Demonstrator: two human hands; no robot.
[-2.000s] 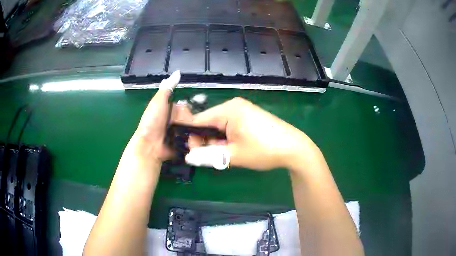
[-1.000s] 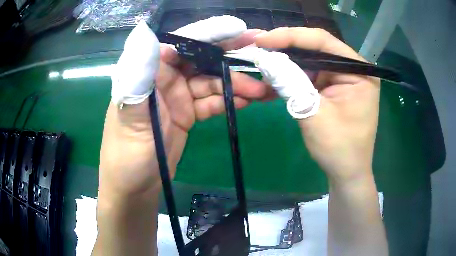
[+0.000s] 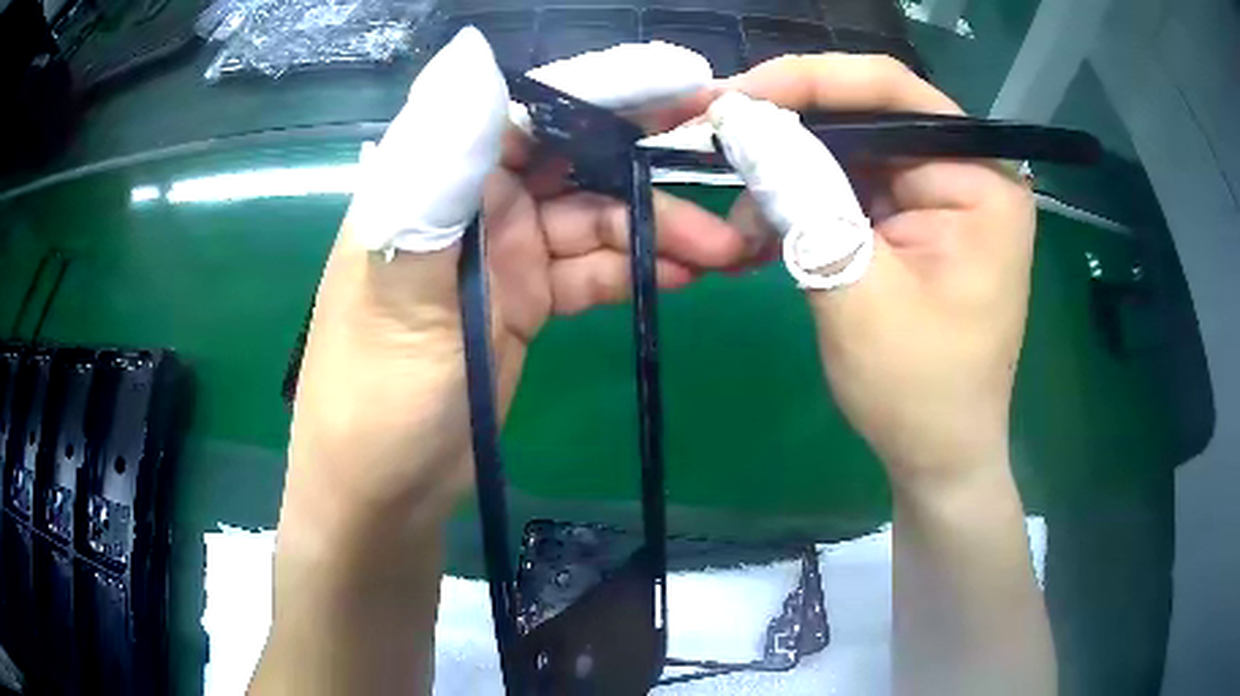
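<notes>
My left hand [image 3: 422,299], with white finger cots on the thumb and a finger, holds a black phone middle frame [image 3: 645,326] by its narrow end. The frame's side rails run down towards me and its wide plate hangs at the bottom, over the white sheet. My right hand [image 3: 911,245], with a white cot on the thumb, holds black-handled tweezers [image 3: 952,139]. Their bright tips reach the frame's narrow end. Whether the tips grip a small part cannot be told.
Another phone frame [image 3: 805,612] lies on a white sheet [image 3: 952,578]. A filled black tray [image 3: 89,476] is at the left edge. A black blister tray [image 3: 870,48] and shiny clear plastic [image 3: 306,34] are at the back. A white post [image 3: 1061,68] stands at the right.
The frame was first seen bunched between both hands farther out; it then came up close with the tweezers at its narrow end. Since then it has shifted slightly right, and the tweezers lie more level.
</notes>
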